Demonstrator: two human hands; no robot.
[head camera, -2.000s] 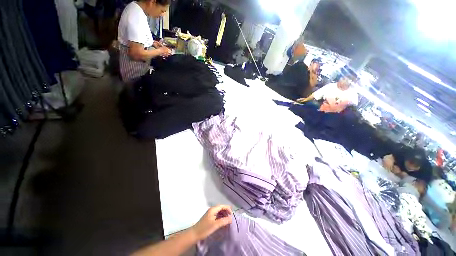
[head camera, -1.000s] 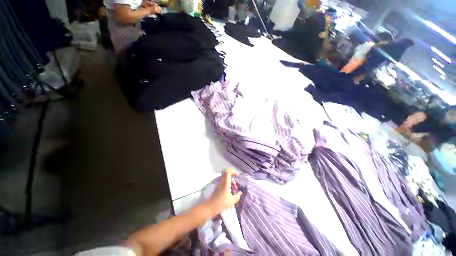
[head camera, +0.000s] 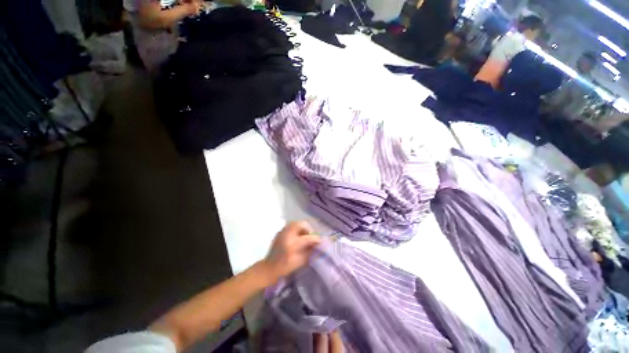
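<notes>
A purple striped shirt (head camera: 386, 293) lies at the near edge of the white table, its left part lifted and blurred. My left hand (head camera: 293, 249) reaches in from the lower left and pinches the top edge of this shirt between thumb and fingers. Of my right hand (head camera: 327, 342) only a few fingertips show at the bottom edge, below a pale fold of the shirt; the rest is cut off or hidden, and its grip cannot be seen. A bunched pile of the same shirts (head camera: 365, 183) lies just beyond my left hand.
Another stack of purple shirts (head camera: 496, 255) lies lengthwise at the right. A black garment heap (head camera: 227, 76) is at the far left of the table (head camera: 231, 179). Clear plastic (head camera: 548, 165) and white tangled material (head camera: 596, 217) lie far right. People stand or sit beyond; garments hang at left.
My left hand has moved slightly left and up in view, still at the shirt's edge. The shirt's near left part has swung and blurred. Fingertips of my right hand now show at the bottom.
</notes>
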